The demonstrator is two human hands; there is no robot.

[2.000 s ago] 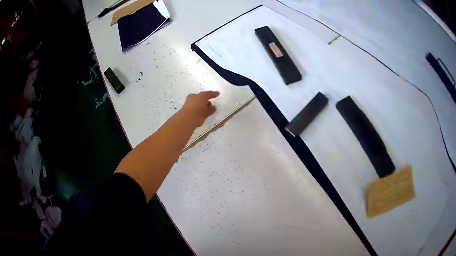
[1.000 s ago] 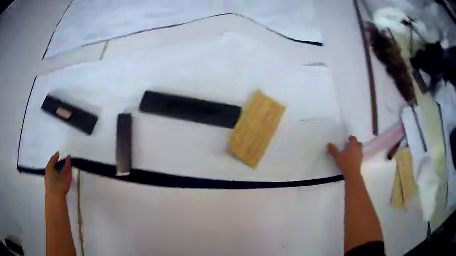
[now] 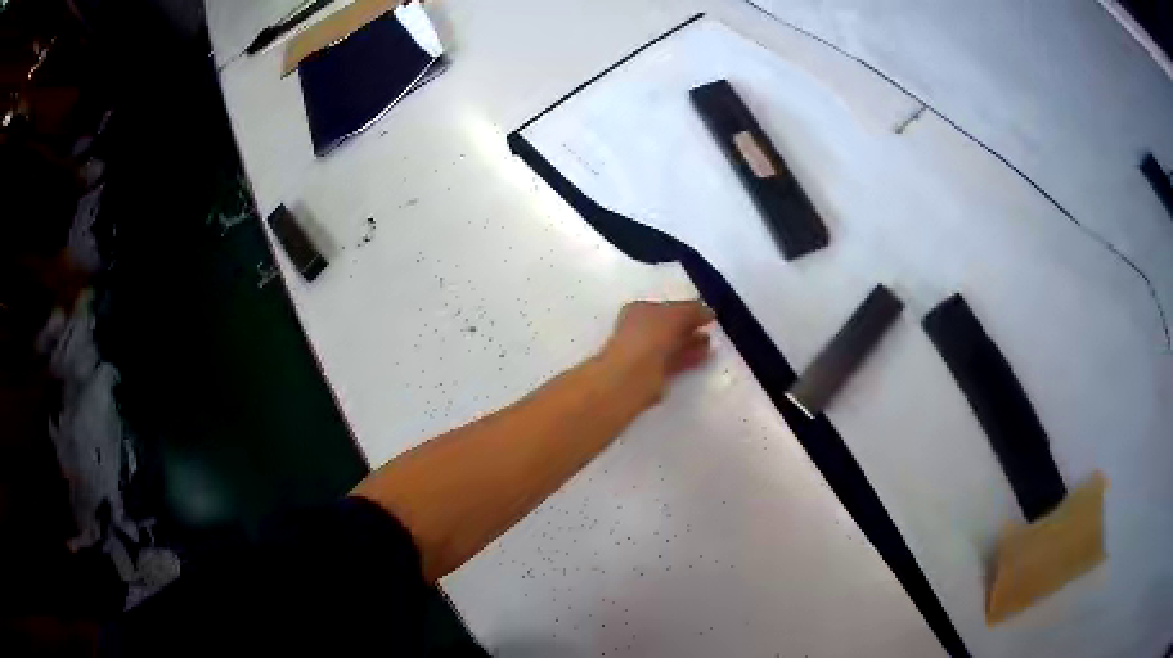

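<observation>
A large white paper pattern [image 3: 875, 231] lies on the table over dark cloth [image 3: 762, 347], which shows as a narrow band along the pattern's near edge. My left hand [image 3: 663, 347] reaches in from the lower left, fingertips at the band below its inner corner. The fingers are partly curled; whether they pinch the cloth cannot be told. A labelled black weight [image 3: 787, 212], a shorter dark grey weight [image 3: 849, 350] and a long black weight [image 3: 997, 405] rest on the paper. A yellow card [image 3: 1048, 559] touches the long weight's lower end. My right hand is out of the picture.
Folded dark cloth [image 3: 367, 80] lies with tan card at the table's far left. A small block weight [image 3: 299, 242] is near the left table edge. Dark specks dot the white table [image 3: 437, 373]. The green floor [image 3: 219, 437] has pale scraps at left.
The view swung over the pattern's length, then back to the left end. My right hand showed one second ago and has left view. My left hand is now at the cloth edge, off the table line.
</observation>
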